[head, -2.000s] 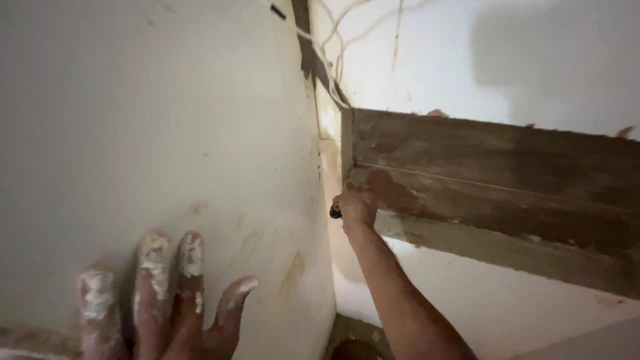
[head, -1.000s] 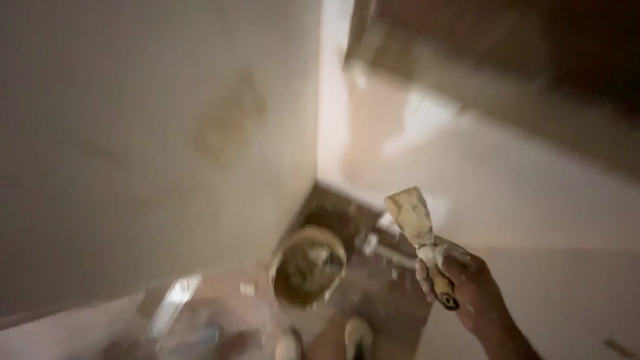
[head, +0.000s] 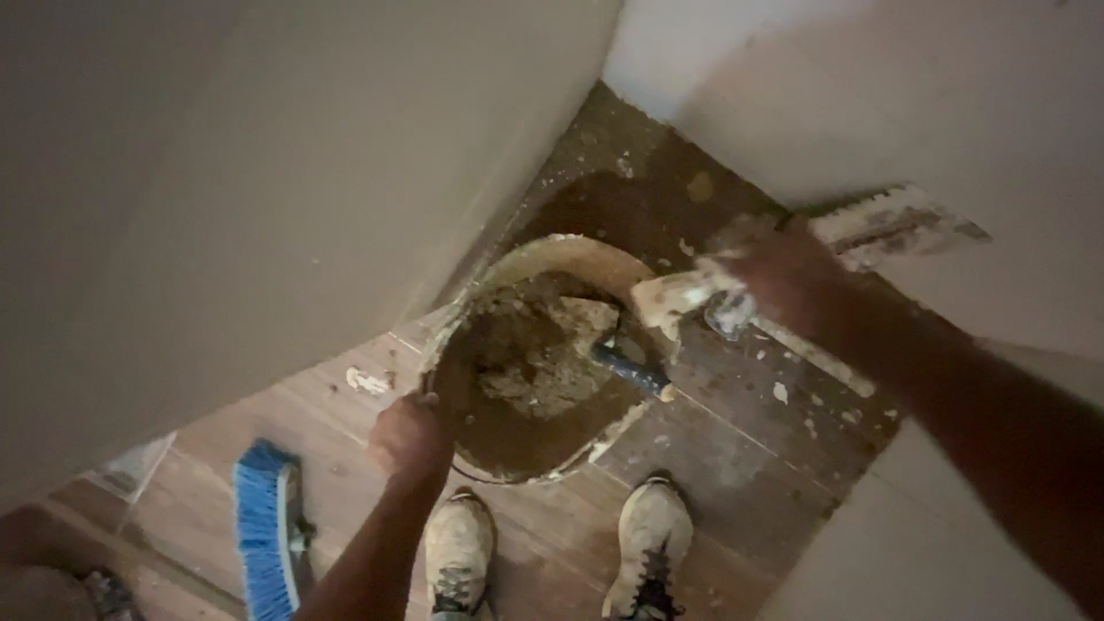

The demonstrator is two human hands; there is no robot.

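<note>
A round bucket (head: 552,474) with brown mortar-like material (head: 535,371) stands on the floor in front of my shoes. My left hand (head: 410,435) is closed on the bucket's left rim. Inside it lies a trowel with a dark handle (head: 634,371), its blade on the material and its handle end at the right rim. My right hand (head: 759,259), blurred, is right of the bucket, holding a putty knife (head: 677,297) with its blade over the rim. Just beyond that hand is a notched trowel (head: 897,224); whether the hand touches it is unclear.
A blue-bristled broom head (head: 263,526) lies at the lower left. Walls rise on the left (head: 302,172) and right (head: 949,112), meeting in a corner beyond the bucket. A light stick-like piece (head: 815,354) and crumbs lie on the tiled floor, near my shoes (head: 461,548).
The view has swung down from the wall to the floor. My left hand, on the left wall two seconds ago, now holds the bucket rim. My right hand has brought the putty knife beside the bucket.
</note>
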